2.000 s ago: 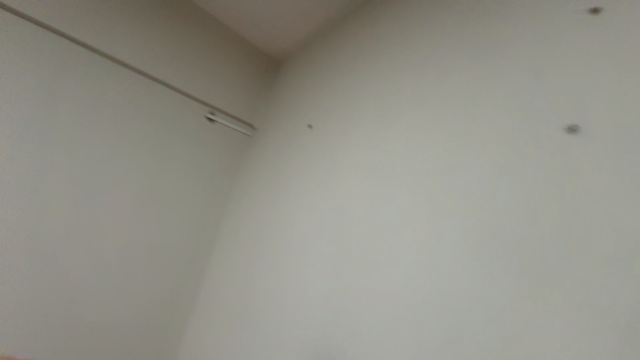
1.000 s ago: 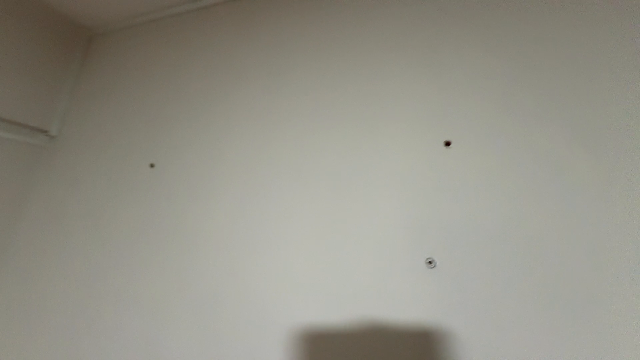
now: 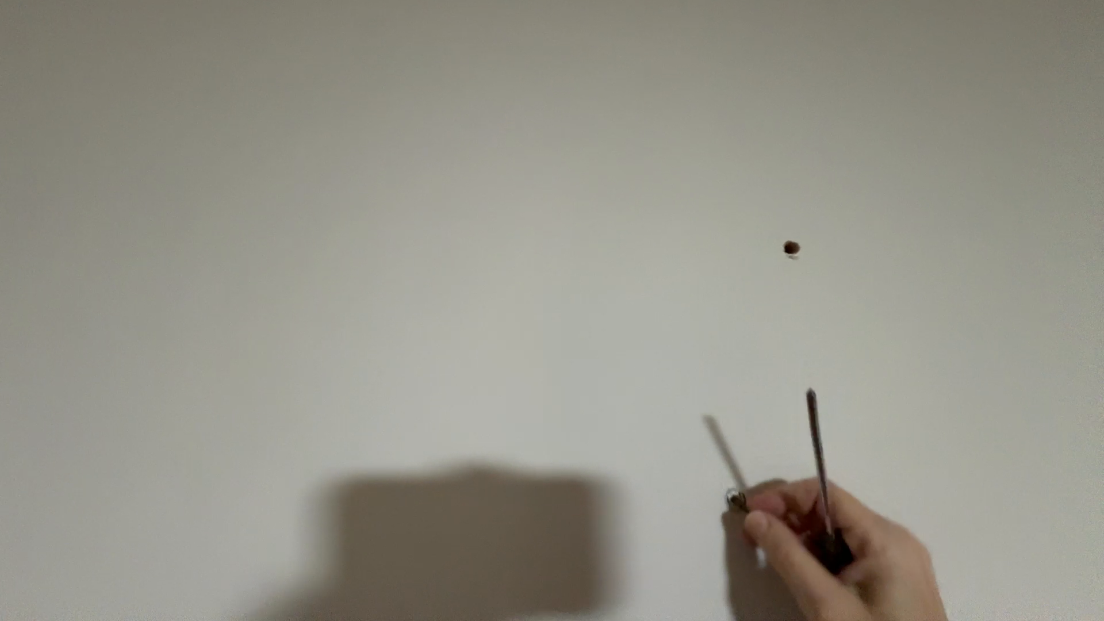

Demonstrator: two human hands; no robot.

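My right hand (image 3: 849,552) is at the lower right, close to the wall. Its palm and fingers hold a screwdriver (image 3: 818,457) with a dark handle, the metal shaft pointing up. Between thumb and index finger it pinches a small metal piece, apparently a screw (image 3: 737,500), at a spot on the wall; whether it sits in a hole I cannot tell. Above the hand is a dark round hole (image 3: 792,248) in the wall. My left hand is out of view.
A plain pale wall (image 3: 431,259) fills the view. A broad blocky shadow (image 3: 470,543) falls on it at the bottom, and the shadow of the hand and screwdriver lies beside the hand.
My right hand has come into view with the screwdriver and the small metal piece, at about the lower wall spot seen earlier. The view has turned and moved closer to the wall.
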